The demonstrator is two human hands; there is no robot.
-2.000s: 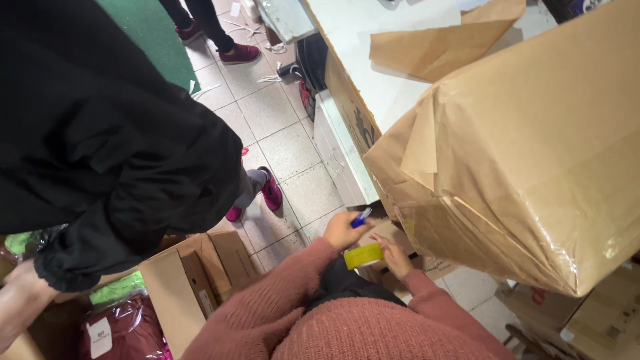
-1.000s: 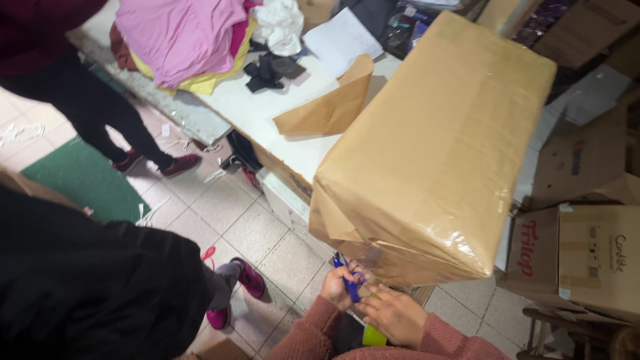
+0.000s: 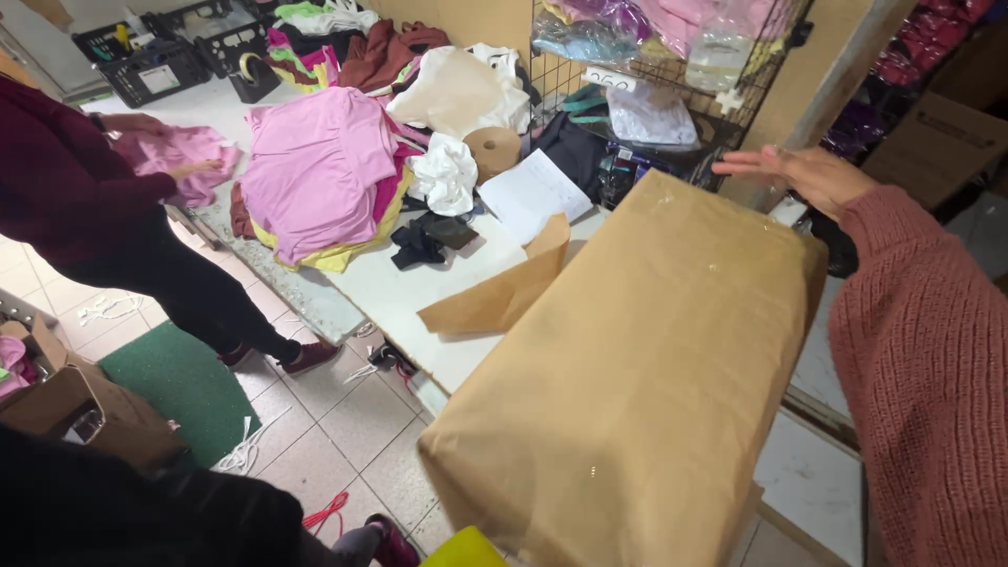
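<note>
A large parcel wrapped in brown paper [image 3: 630,378] lies on the white table, with clear tape shining along its edges. Beyond its far right corner my right hand [image 3: 795,172] is raised, palm down with fingers extended, and nothing shows in it. My left hand is out of sight. At the bottom edge, in front of the parcel, a yellow-green object [image 3: 465,549] is partly visible; what holds it is hidden. A torn piece of brown paper [image 3: 504,291] lies against the parcel's left side.
Folded pink garments [image 3: 323,169], a tape roll [image 3: 492,150] and a white sheet [image 3: 535,193] lie on the table. A wire rack [image 3: 551,87] stands behind. One person [image 3: 87,181] handles pink cloth at left; another's dark sleeve [image 3: 142,512] is near. Red cord [image 3: 327,512] lies on the floor.
My hands were together at the parcel's near end, by a blue object; now my right hand is beyond its far right corner and my left has left the view. The view has swung up.
</note>
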